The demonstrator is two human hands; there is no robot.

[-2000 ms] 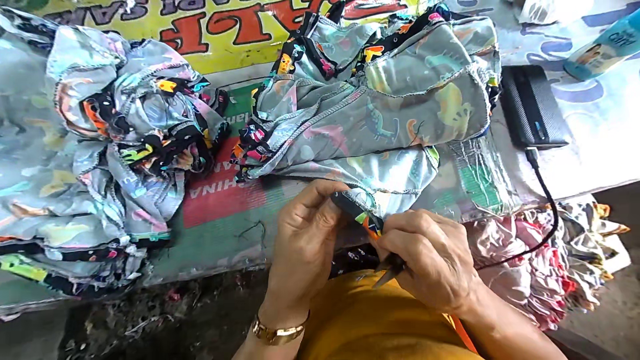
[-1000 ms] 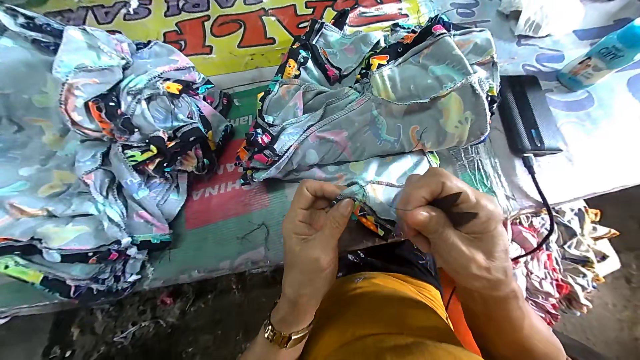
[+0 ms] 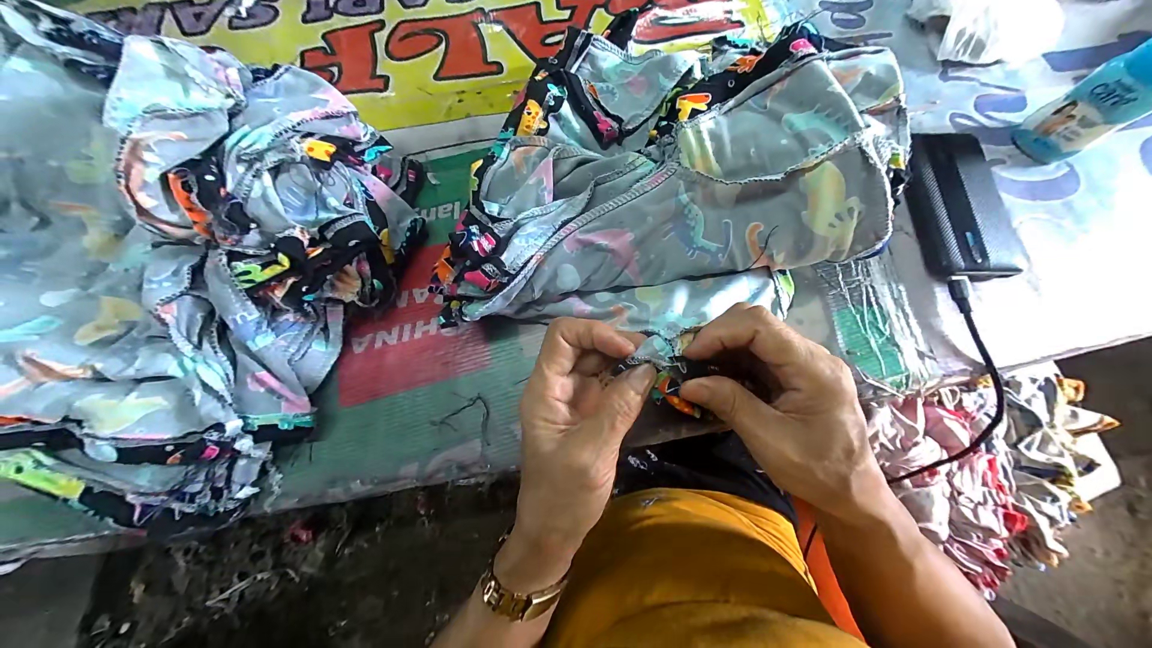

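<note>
A grey garment, inside out with colourful animal print and dark trim (image 3: 621,211), lies on the table in front of me. Its near edge comes down to my fingers at the table's front edge. My left hand (image 3: 589,405) pinches this edge between thumb and forefinger. Close beside it, my right hand (image 3: 778,396) pinches the same dark-trimmed edge, the two sets of fingertips almost meeting. Whether the dark pointed blades seen earlier are still in my right palm is hidden by the hand. Short loose threads hang about the seam.
A heap of similar garments (image 3: 225,225) covers the table's left. Cut threads (image 3: 877,315) lie right of the garment. Further right are a black power bank (image 3: 963,207) with a cable (image 3: 976,360) and a blue bottle (image 3: 1089,103). Bundled cloth (image 3: 954,477) sits below the right edge.
My right hand has moved in to the left and now pinches the edge beside my left fingers. The dark blades that stuck out of it a second ago no longer show.
</note>
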